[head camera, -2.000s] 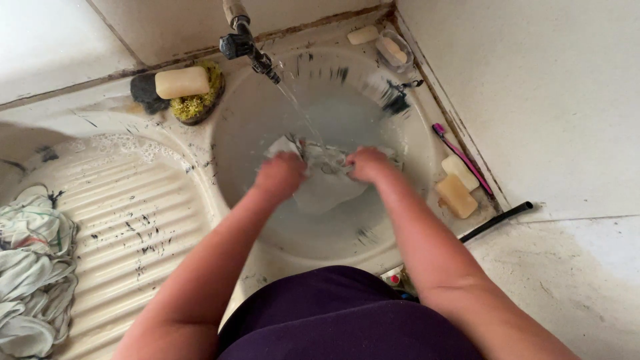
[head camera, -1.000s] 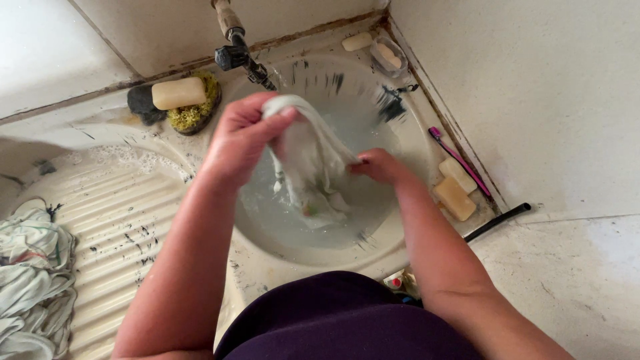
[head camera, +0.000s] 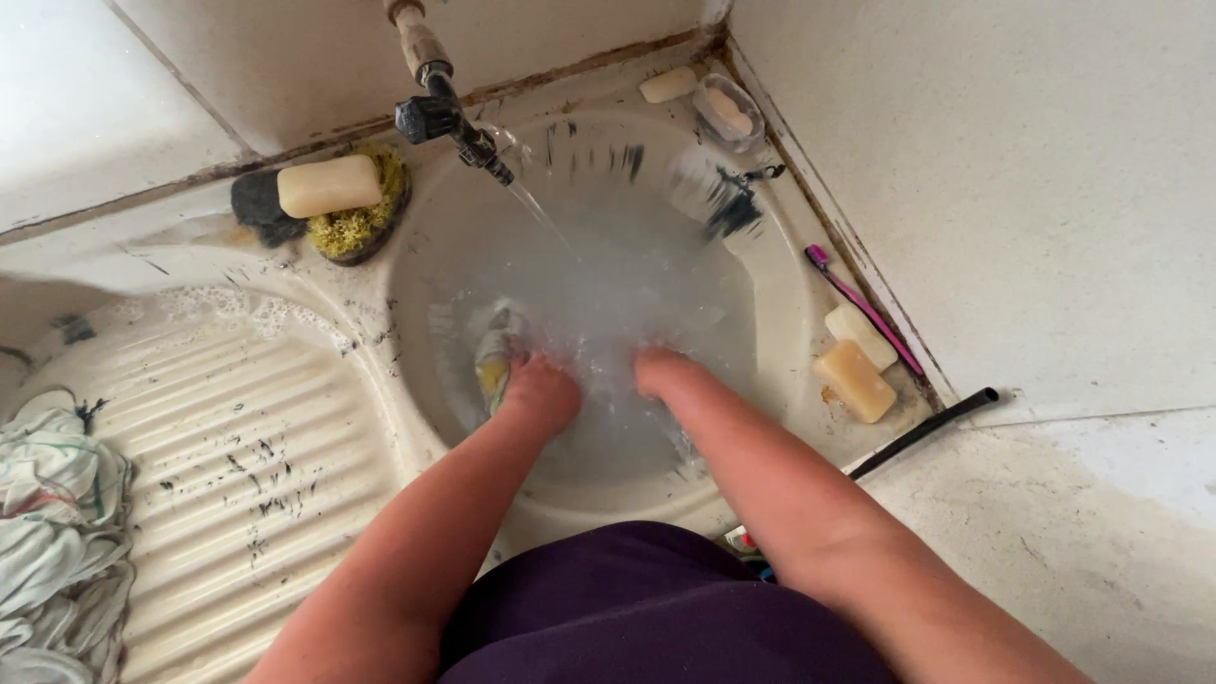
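Cloudy water fills a round basin (head camera: 793, 313). My left hand (head camera: 543, 391) is partly under the water on the basin's left side, against a wet cloth (head camera: 496, 353) that shows grey and yellow; its fingertips are hidden, but the cloth bunches at them. To the right, my right hand (head camera: 662, 369) dips into the water, its fingers hidden by the murk, so I cannot tell whether it holds cloth. A thin stream runs from the dark tap (head camera: 464, 133) into the basin behind both hands.
Wet cloths (head camera: 62, 532) lie heaped on the ribbed washboard (head camera: 256, 446) at left. A soap bar (head camera: 330, 185) rests on a yellow scrubber (head camera: 356, 223). Along the right rim are a pink toothbrush (head camera: 869, 309), soap bars (head camera: 857, 380) and a black tube (head camera: 921, 432); a soap dish (head camera: 729, 112) stands at the back corner.
One second ago my left hand held the pale cloth up above the basin. Both hands are now lower, in the water, and most of the cloth is out of sight.
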